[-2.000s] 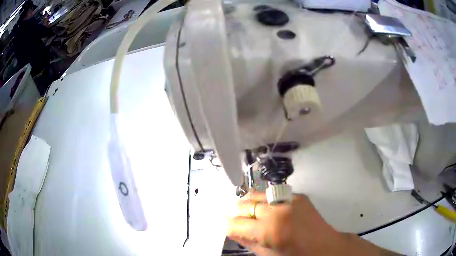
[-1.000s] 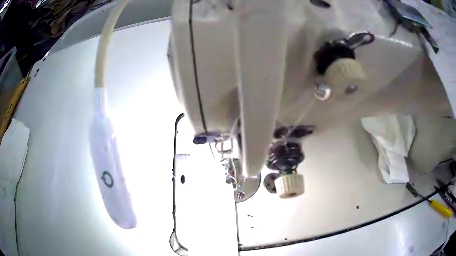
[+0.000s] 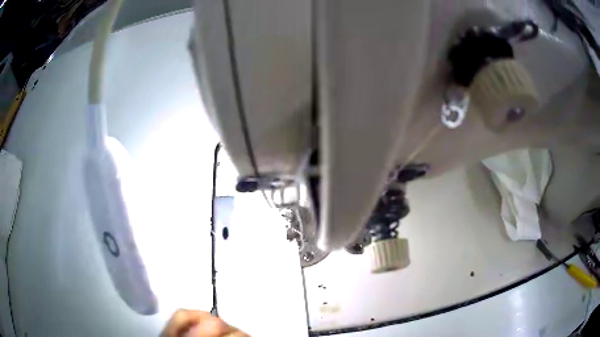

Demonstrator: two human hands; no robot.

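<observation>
A white fabric strip [image 3: 263, 283] lies washed out on the machine bed, from the presser foot area down to the bottom edge. The foot and needle area [image 3: 293, 227] is small and partly hidden by the machine head. My left hand [image 3: 202, 324] is cut off by the bottom edge, left of the strip; only blurred, bent knuckles show, and whether it touches the strip cannot be told. My right hand is out of the picture.
The cream machine head [image 3: 368, 118] fills the upper middle. The lamp paddle [image 3: 115, 230] hangs at left. White folded pieces [image 3: 523, 191] lie on the bed at right, near yellow-handled snips [image 3: 580, 275]. A white pile [image 3: 9, 204] lies at far left.
My right hand, at the needle two seconds ago, is gone from view. My left hand has come in at the bottom. The view has moved closer to the machine head.
</observation>
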